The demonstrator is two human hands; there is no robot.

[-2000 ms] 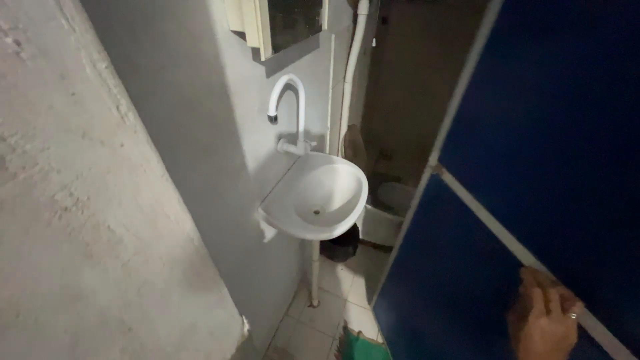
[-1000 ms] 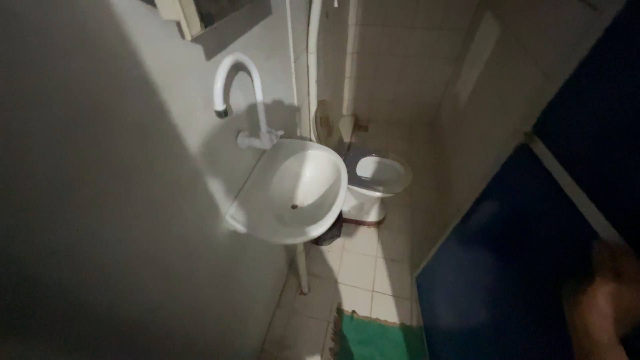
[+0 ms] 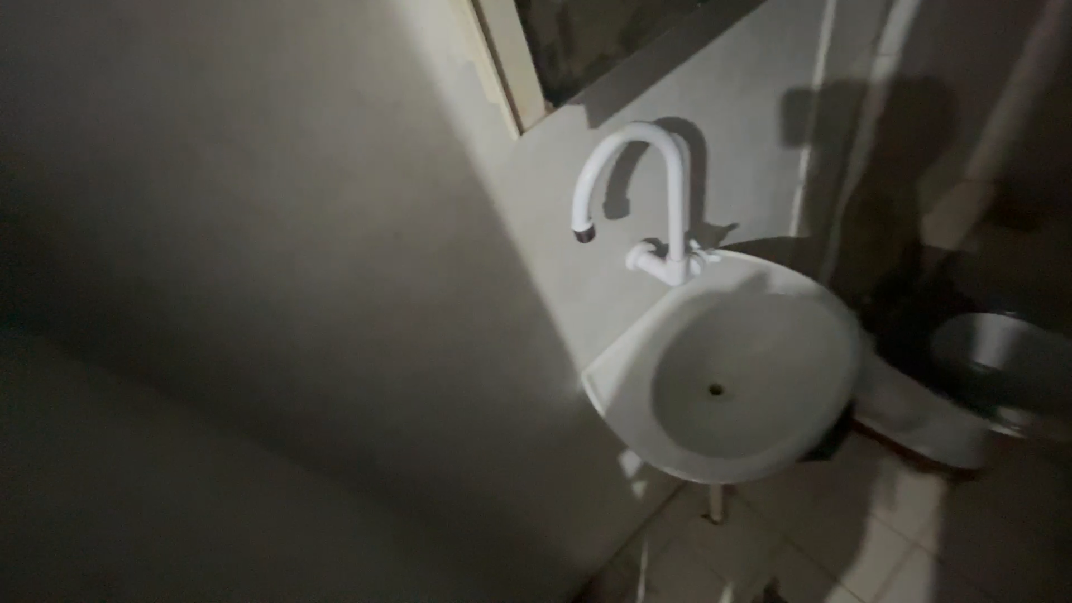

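Neither of my hands shows in the head view. A white wall-mounted washbasin [image 3: 754, 368] stands right of the middle, its bowl holding nothing that I can see apart from a small dark drain hole [image 3: 716, 389]. Over its back edge rises a white gooseneck faucet [image 3: 675, 193], with a dark tip [image 3: 584, 234] pointing down and a small handle at its base. No water shows at the tip. Above the faucet, a mirror [image 3: 595, 42] in a pale frame [image 3: 512, 75] is cut off by the top edge.
A plain grey wall [image 3: 293, 251] fills the left side, mostly in shadow. At the right, behind the basin, a toilet [image 3: 930, 410] stands on the tiled floor [image 3: 837, 536]. A thin pipe [image 3: 716, 502] comes down below the basin. Shadows fall across the far wall.
The view has turned left and come nearer to the basin. The hand that was at the blue door has gone out of view, and so has the door.
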